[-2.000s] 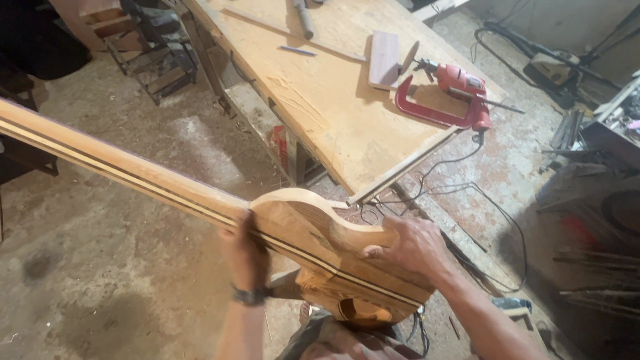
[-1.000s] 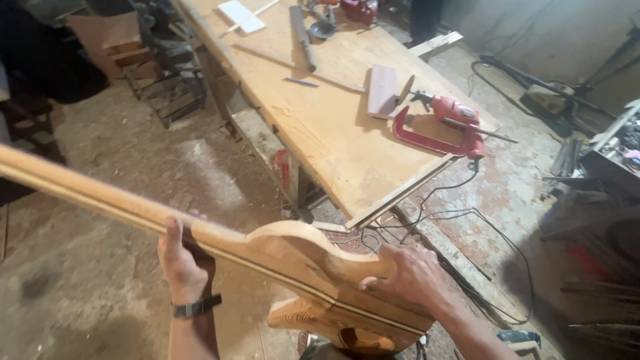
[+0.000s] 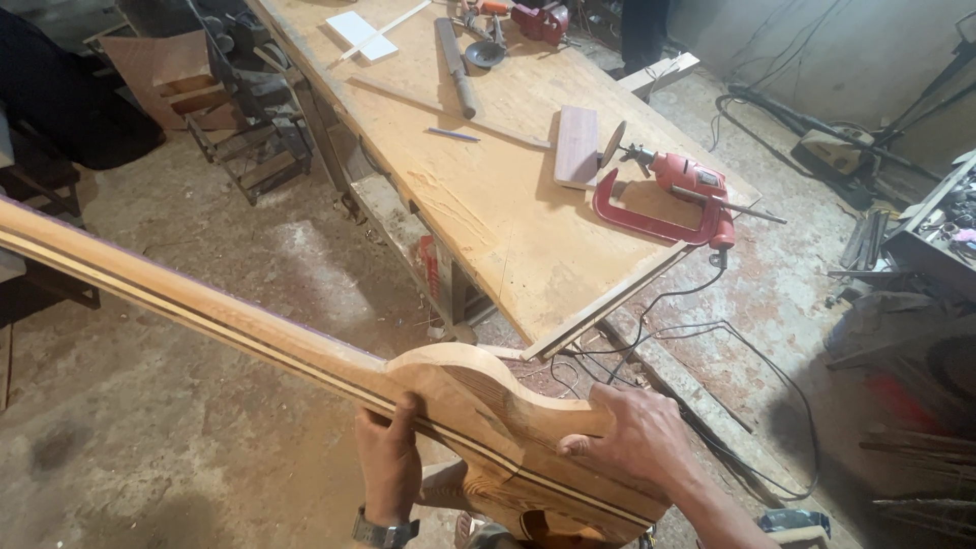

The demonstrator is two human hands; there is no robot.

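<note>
A wooden electric guitar or bass body lies across my lap area, its laminated neck with dark and pale stripes running to the upper left. Near the joint of neck and body, my left hand grips the lower edge, thumb on top; a dark watch is on that wrist. My right hand is on the body's upper right edge, thumb resting on the wood and fingers over the rim. A cavity shows in the body at the bottom of the view.
On the wooden workbench are a red C-clamp, a red power drill with a disc, a wood block, a rasp or file and a pencil or pen. Cables trail on the floor at right.
My left hand was farther up the neck one second ago and is now at the neck's joint with the body. My right hand stays on the body's edge.
</note>
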